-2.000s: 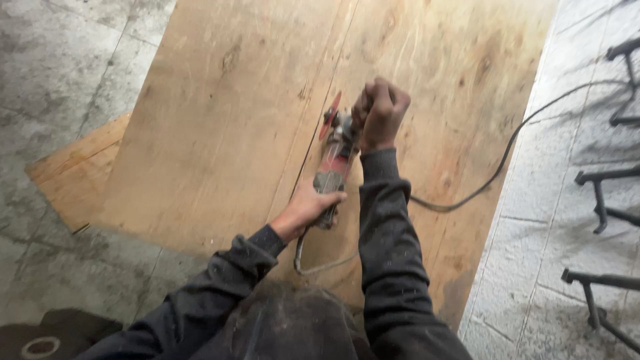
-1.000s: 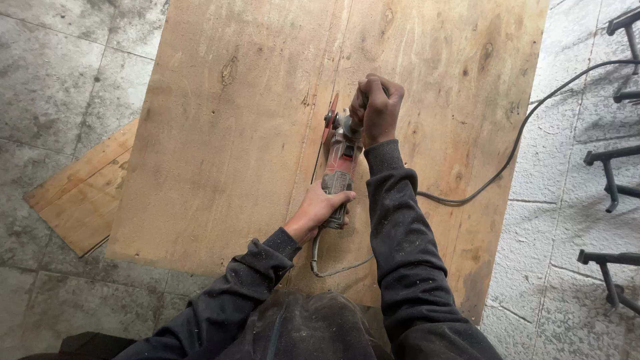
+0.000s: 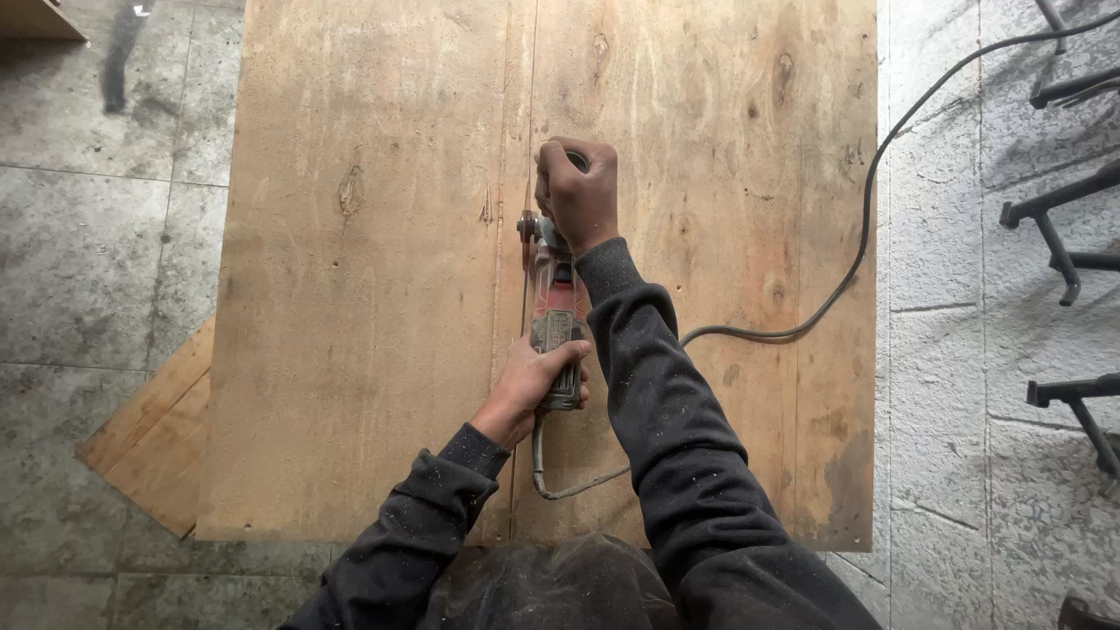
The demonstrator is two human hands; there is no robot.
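Note:
An angle grinder (image 3: 560,302) lies lengthwise over a plywood sheet (image 3: 367,367), its head pointing away from me. My left hand (image 3: 542,376) is wrapped around the rear of its body. My right hand (image 3: 582,192) is closed on the side handle beside the grinder's head; a dark round end shows between the fingers. The thin cutting disc (image 3: 526,254) is seen edge-on at the left of the head, in line with a long narrow line in the plywood. Whether the disc is turning, I cannot tell.
The power cord (image 3: 744,332) loops from the grinder's rear, passes under my right sleeve and runs off at the upper right. Black metal frames (image 3: 1067,254) stand along the right side. Another wooden board (image 3: 162,446) juts out under the sheet's left edge, above the tiled floor (image 3: 79,262).
Both hands have kept their grip on the grinder, which now sits straighter along the line. The view has shifted somewhat.

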